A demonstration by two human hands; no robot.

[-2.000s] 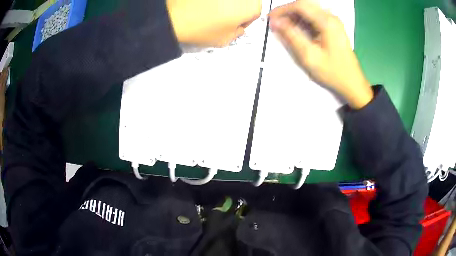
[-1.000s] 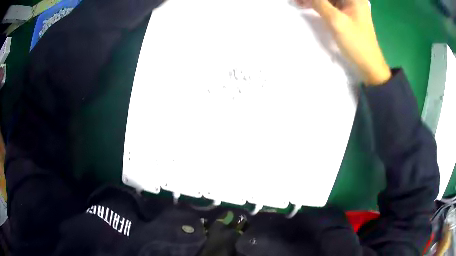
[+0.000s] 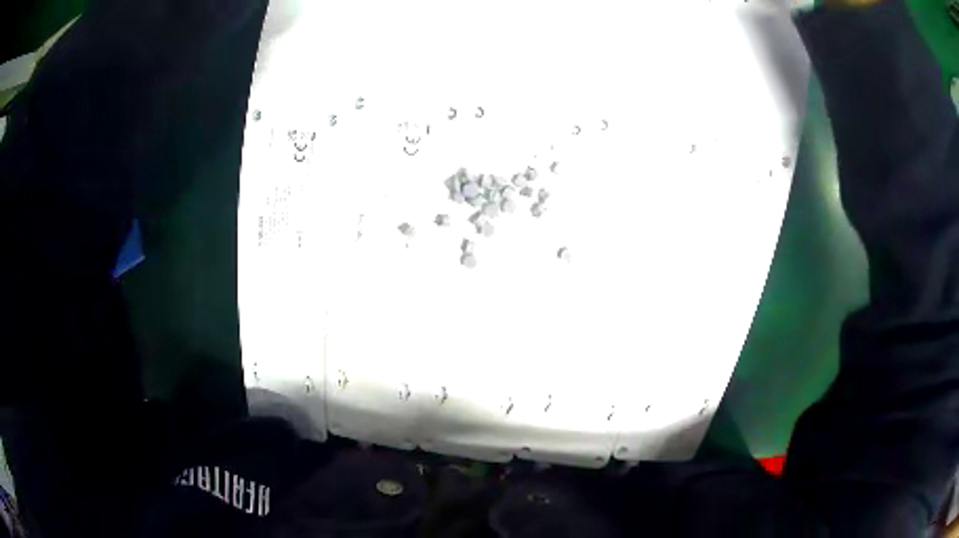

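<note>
Several white power strips (image 3: pixel 631 315) lie side by side on the green bench and look like one white sheet. Holes and faint print show on their upturned backs. Small grey pieces (image 3: pixel 491 200) lie loosely heaped at the middle of the strips, with a few scattered around the heap. My left hand is out of the picture; only its dark sleeve shows at the left. My right hand is almost wholly cut off by the top edge at the upper right; only a small bit of skin shows past the sleeve.
The green bench top (image 3: pixel 810 273) shows at both sides of the strips. A corner of a blue tray (image 3: pixel 128 250) shows beside my left sleeve. A bit of the red bin (image 3: pixel 774 464) shows below the bench edge at the right.
The dark gap between the strips has closed. The strips now fill more of the view and sit lower, against my jacket. Both hands have moved up and outward, out of the picture or nearly so.
</note>
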